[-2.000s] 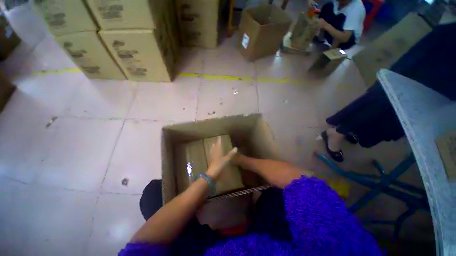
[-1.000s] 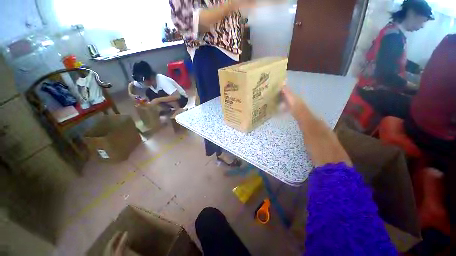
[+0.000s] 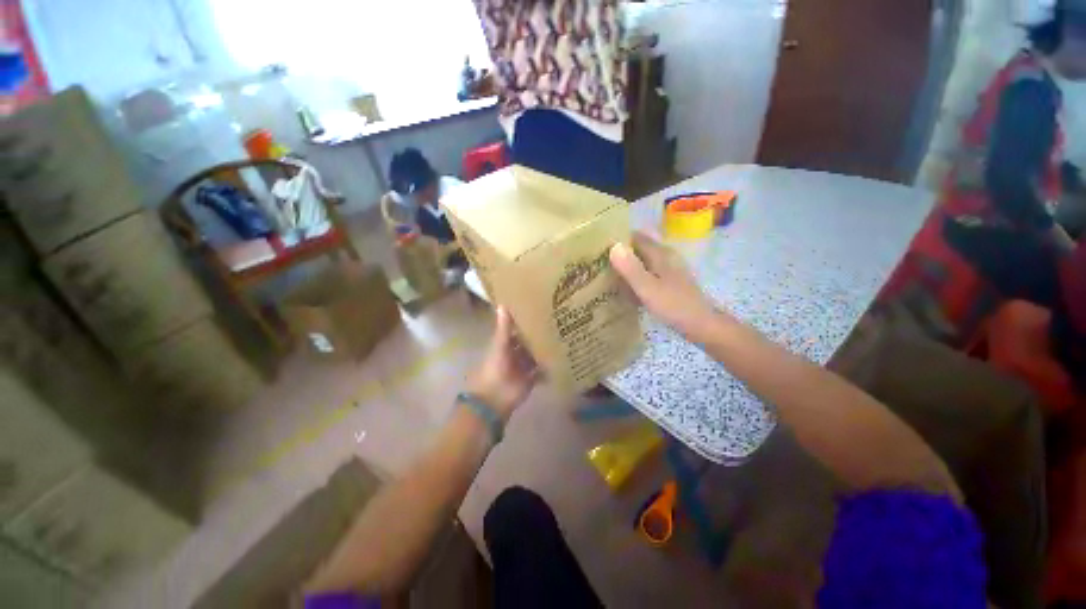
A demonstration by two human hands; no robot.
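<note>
A closed tan inner box (image 3: 584, 312) with dark print is held up in both hands, tilted, in front of the speckled table's near left corner. My left hand (image 3: 506, 363) grips its lower left side; some of its fingers are hidden by the box. My right hand (image 3: 657, 286) grips its right side, thumb on the printed face. The master carton (image 3: 286, 553) is at the lower left, partly behind my left forearm; its inside is not clearly seen.
The speckled table (image 3: 762, 297) holds an orange and yellow tape dispenser (image 3: 697, 214). An orange tool (image 3: 656, 518) and a yellow block (image 3: 624, 457) lie below. Stacked cartons (image 3: 131, 286) stand left. People are behind the table, at right and crouching beyond the box.
The inner box has left the tabletop and is now up in both hands. My left hand has come up from the master carton. The tape dispenser on the table now shows.
</note>
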